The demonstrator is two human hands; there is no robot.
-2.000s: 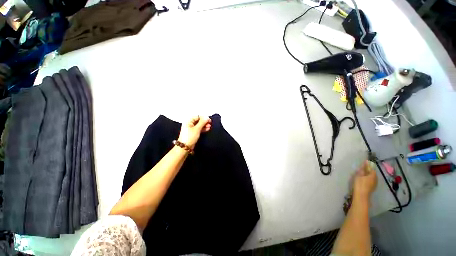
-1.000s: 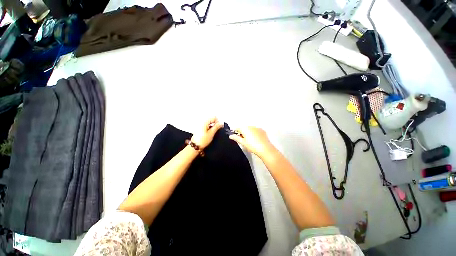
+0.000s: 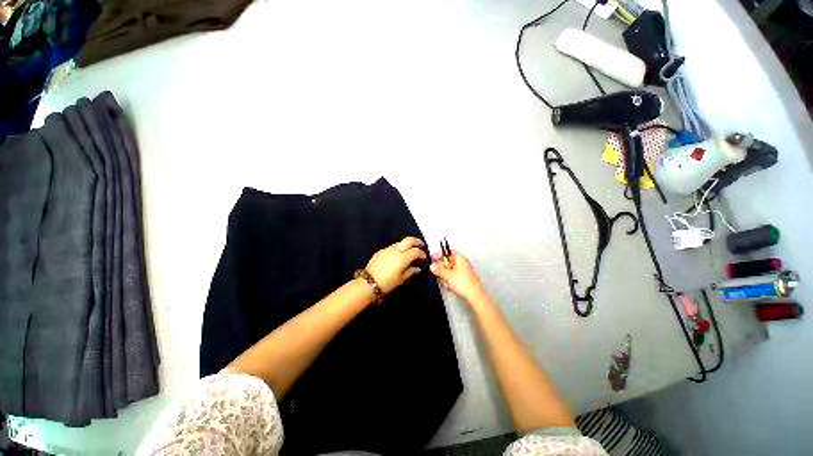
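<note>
A plain black skirt [image 3: 307, 267] lies flat on the white table, its waistband [image 3: 314, 199] at the far end and a small spot at the waistband's middle. My left hand [image 3: 398, 264] pinches the skirt's right side edge with its fingertips. My right hand [image 3: 456, 274] is beside it at the same edge and holds small thread snips [image 3: 447, 253], with dark tips pointing away from me. The fingertips of both hands nearly meet. Whether the right fingers also touch the cloth cannot be told.
A stack of grey skirts [image 3: 71, 267] lies at the left. A black hanger [image 3: 602, 232], a hair dryer [image 3: 606, 109], a spray gun [image 3: 704, 165], thread spools [image 3: 753, 239] and a can [image 3: 758, 290] lie at the right. Brown garments [image 3: 151, 27] lie at the far left.
My right hand reached from the table's right side to the waistband, with the snips. Both hands then moved down the skirt's right edge. The waistband now lies spread out.
</note>
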